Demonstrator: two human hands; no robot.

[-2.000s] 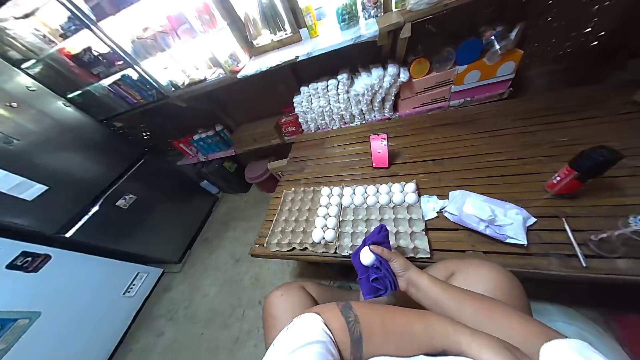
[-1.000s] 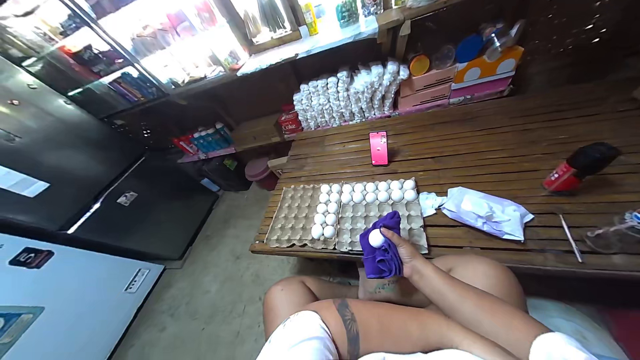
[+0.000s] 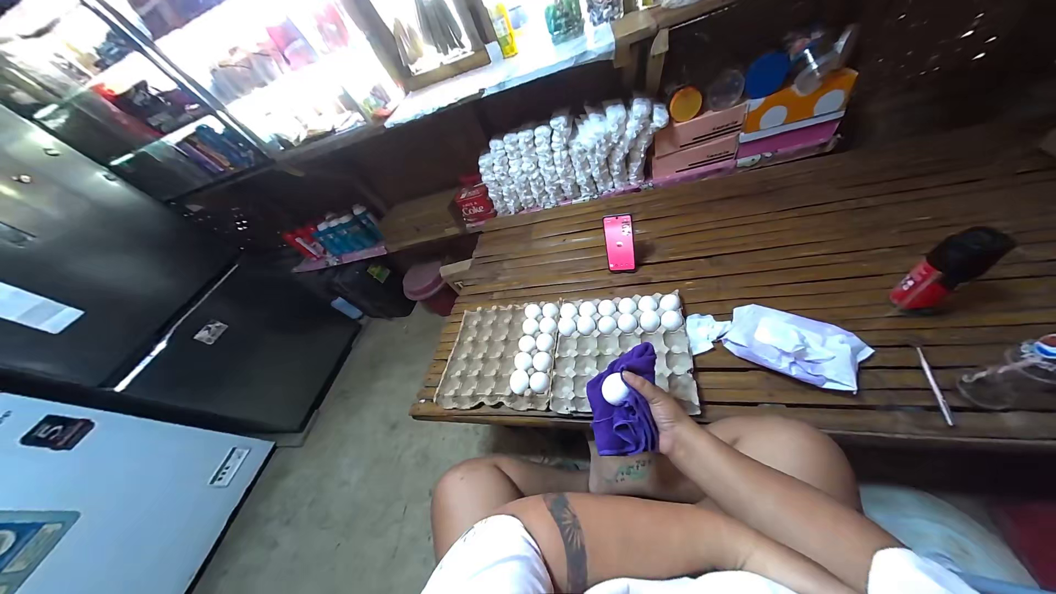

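My right hand point(image 3: 667, 412) grips a bunched purple cloth point(image 3: 631, 421), with the thumb against a white egg point(image 3: 615, 388) lying on it. They are over the near edge of a grey cardboard egg tray point(image 3: 571, 381), whose far rows bear several white eggs point(image 3: 627, 322). A second cardboard tray point(image 3: 488, 351) adjoins it on the left, with several eggs point(image 3: 523, 360) along its right side and hollows without eggs on its left. Skin with a green marking point(image 3: 632, 472) shows below the cloth; whether it is hand or leg is unclear. My left hand cannot be made out.
On the slatted wooden table point(image 3: 825, 239) are a pink phone point(image 3: 619, 243), a pack of wipes point(image 3: 792, 346), a red bottle with a black top point(image 3: 945, 268), a pen-like stick point(image 3: 935, 386) and a clear jar point(image 3: 1002, 379). Wrapped white packs point(image 3: 569, 157) line the back.
My right hand, with the cloth and egg, has moved slightly toward the trays since two seconds ago. The cloth's folds have changed. The egg stays under the thumb.
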